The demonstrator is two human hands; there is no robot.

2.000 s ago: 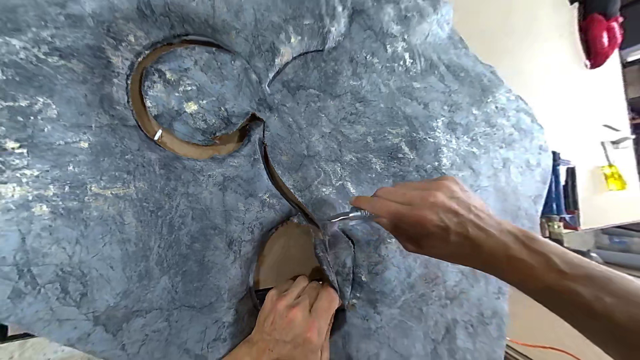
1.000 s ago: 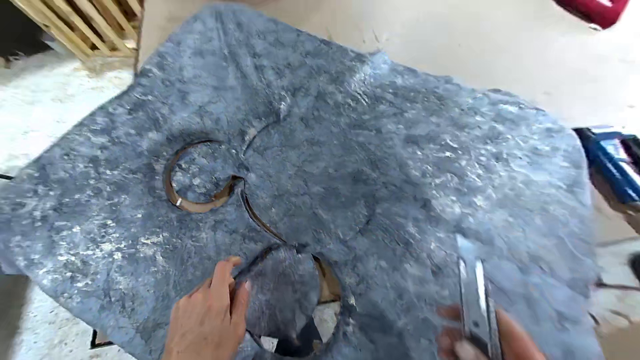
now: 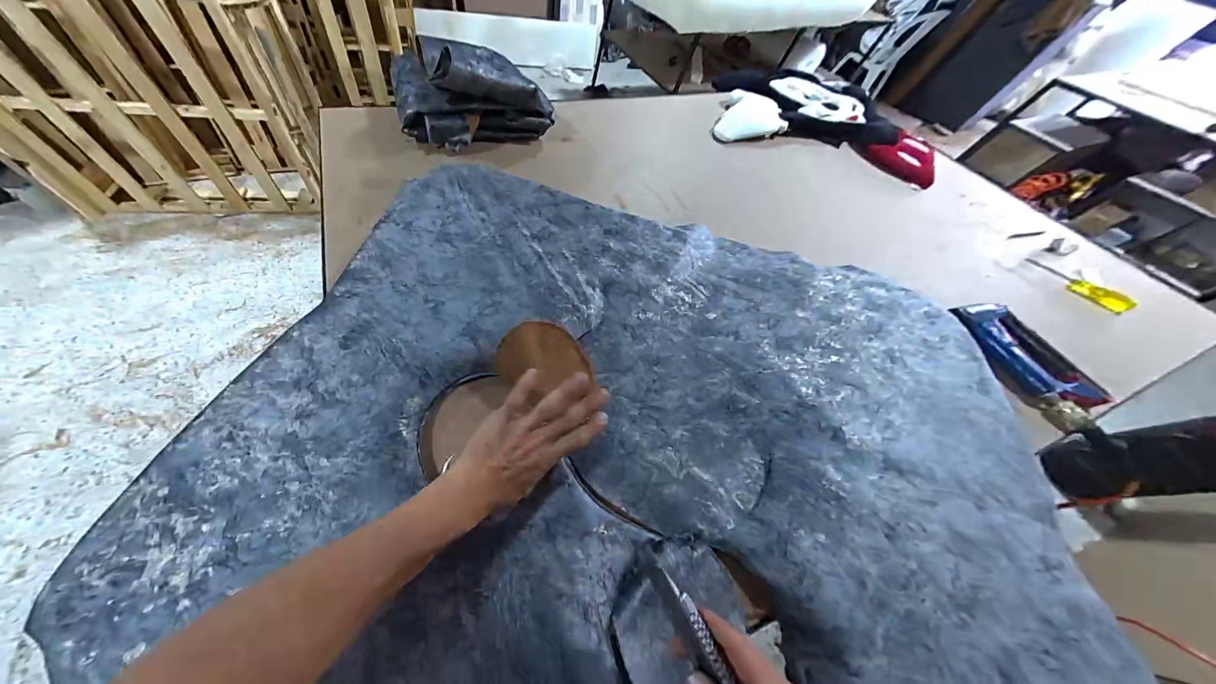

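Observation:
A large sheet of mottled blue-grey leather [image 3: 836, 380] lies over the worktable, with curved cuts in it. At the upper round cut-out, my left hand [image 3: 532, 432] rests with spread fingers on a leather flap [image 3: 543, 356] whose brown underside faces up. The board shows through that opening. Near the bottom edge, my right hand [image 3: 736, 655] holds a utility knife [image 3: 689, 608], its tip over the lower round cut piece [image 3: 655, 608]. A gap beside that piece shows brown edge and pale floor. Part of my right hand is outside the view.
Folded dark leather [image 3: 470, 95] sits at the table's far left corner. A blue staple gun [image 3: 1026, 356] with a hose fitting lies at the right, near a yellow-handled screwdriver [image 3: 1102, 294]. White and black items and a red object [image 3: 898, 160] lie farther back. Wooden frames [image 3: 171, 104] stand left.
My left hand has moved from the lower round cut to the upper one, where the piece is now folded over. The knife is now over the lower cut piece. The view has swung upward.

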